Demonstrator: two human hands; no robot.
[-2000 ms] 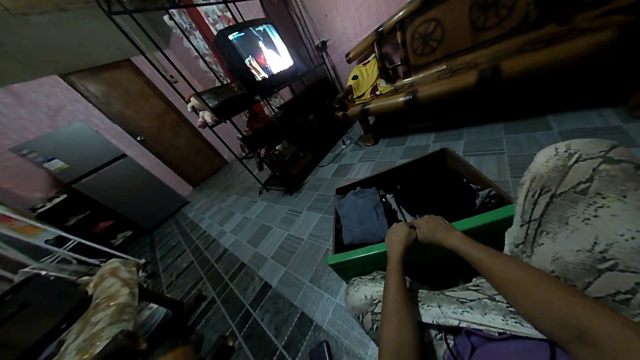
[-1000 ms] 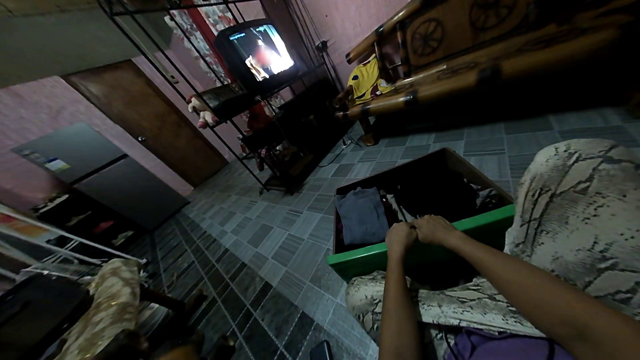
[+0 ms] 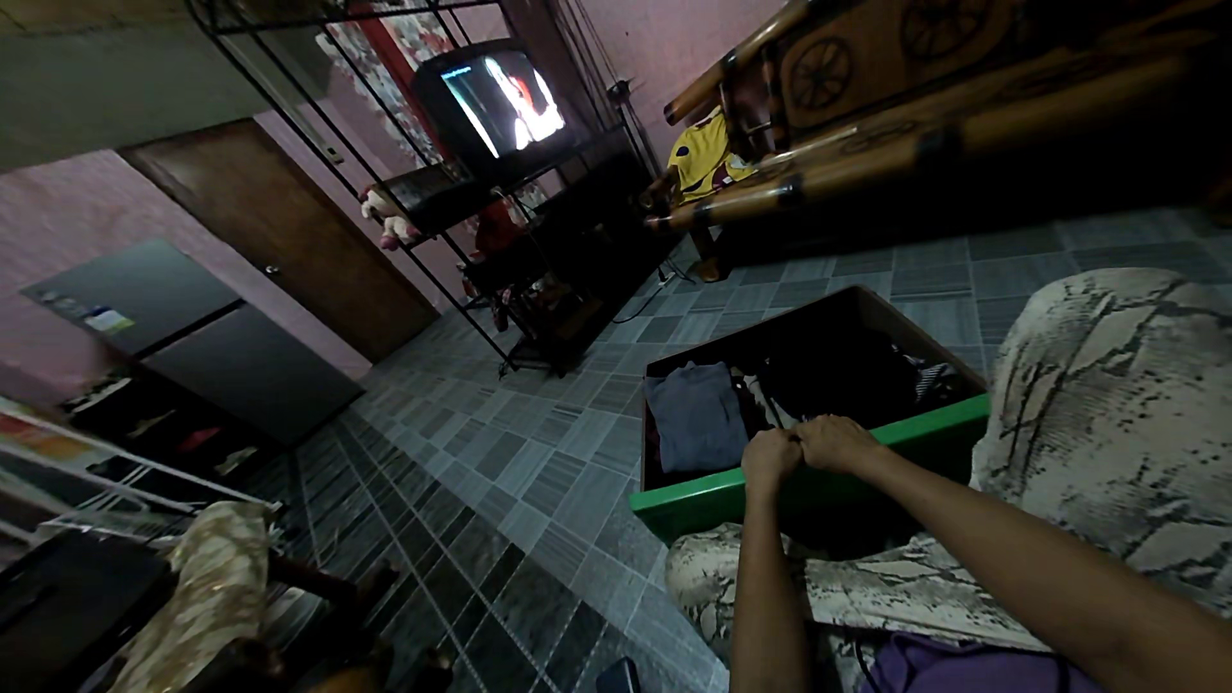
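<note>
A drawer with a green front [image 3: 693,498] rests at my legs, its open top showing folded clothes. A grey-blue folded garment [image 3: 697,416] lies at its left side, and dark clothes [image 3: 837,377] fill the middle and right. My left hand [image 3: 770,455] and my right hand [image 3: 835,443] are side by side, touching, with fingers curled over the top edge of the green front near its middle. Their fingertips are mostly hidden. My patterned trouser legs [image 3: 1107,414] stand to the right of the drawer and below it.
Grey tiles [image 3: 539,452] cover the floor. A dark phone-like object [image 3: 618,676] lies at the bottom edge. Beyond are a wooden bench [image 3: 857,144] with a yellow cloth [image 3: 701,159], a metal rack with a lit television [image 3: 500,101], and a grey refrigerator [image 3: 192,327]. A white wire rack [image 3: 106,462] stands at left.
</note>
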